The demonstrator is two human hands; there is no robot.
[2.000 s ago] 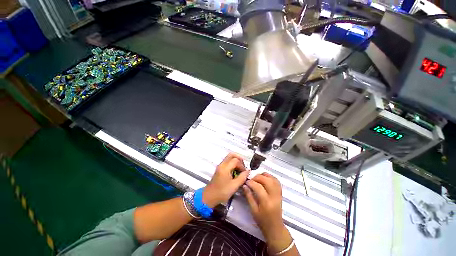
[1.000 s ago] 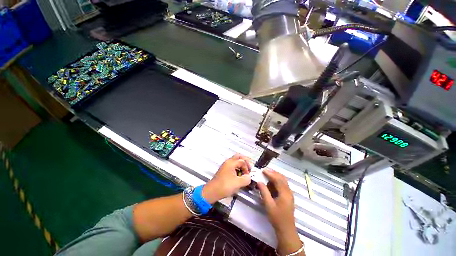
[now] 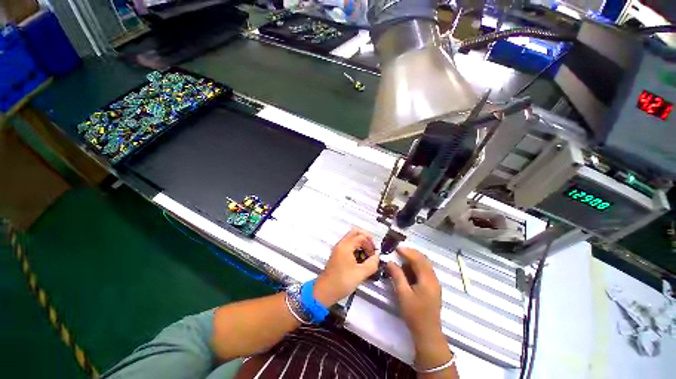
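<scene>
My left hand [image 3: 348, 265], with a blue wrist band, grips a small circuit board [image 3: 361, 255] with a yellow part in its fingertips. My right hand [image 3: 416, 287] is at the right of the same spot, thumb and fingers close to the board's right end; what lies between its fingertips is too small to tell. The dark tip of the soldering iron [image 3: 391, 240] is just above and between both hands. A small dark fixture [image 3: 381, 272] shows partly under the fingertips.
A black tray [image 3: 222, 159] at left holds a few boards in its near corner. Behind it is a tray heaped with boards [image 3: 148, 111]. A fume hood [image 3: 419, 81] and control boxes stand above and right. White parts [image 3: 641, 322] lie far right. One assembly [image 3: 356, 84] lies on the belt.
The soldering head dipped to the hands one second ago and is slightly raised now. The hands stay together at the tip. The view has shifted a little.
</scene>
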